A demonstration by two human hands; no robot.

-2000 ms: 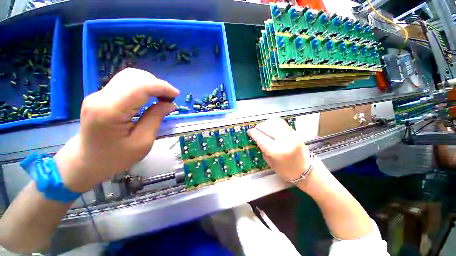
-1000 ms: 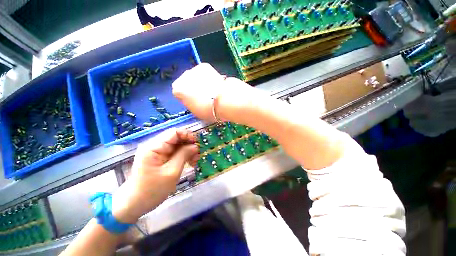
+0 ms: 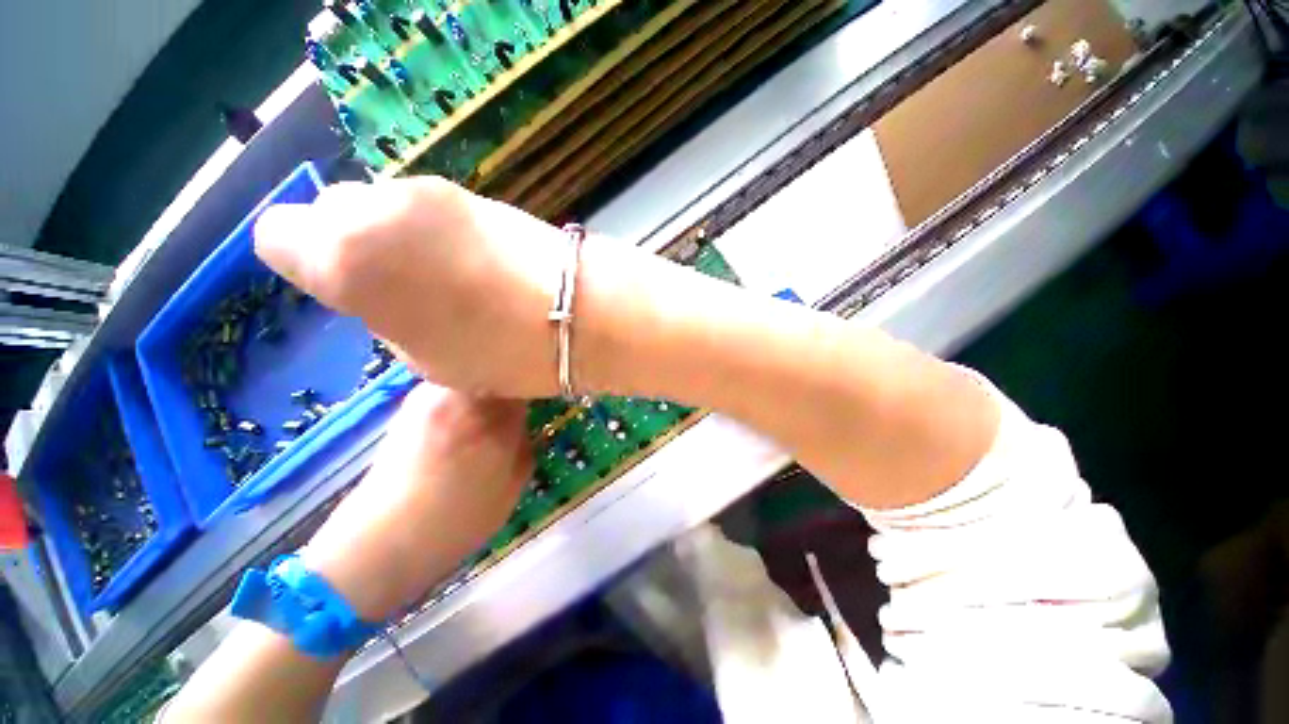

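A green circuit board panel (image 3: 611, 433) lies on the conveyor, largely covered by my hands and right forearm. My left hand (image 3: 450, 460), with a blue strap on its wrist, is over the panel's left end; its fingertips are hidden behind my right hand. My right hand (image 3: 410, 276) reaches left across the panel, above the near right part of the blue bin (image 3: 153, 371). Its fingers are blurred, and I cannot tell whether it holds anything. Small dark capacitors (image 3: 252, 427) lie loose in the bin.
A second blue bin (image 3: 181, 526) with capacitors stands further left. Stacked green panels (image 3: 594, 99) stand behind my right forearm. Brown cardboard (image 3: 975, 120) with small white pieces and a white plate (image 3: 813, 226) lie between the conveyor rails (image 3: 1018, 212). Something red shows at the far left edge.
The view has turned, so bins and stack appear tilted and further left. My right hand has moved left over the bin's near edge. My left hand's fingertips are now covered.
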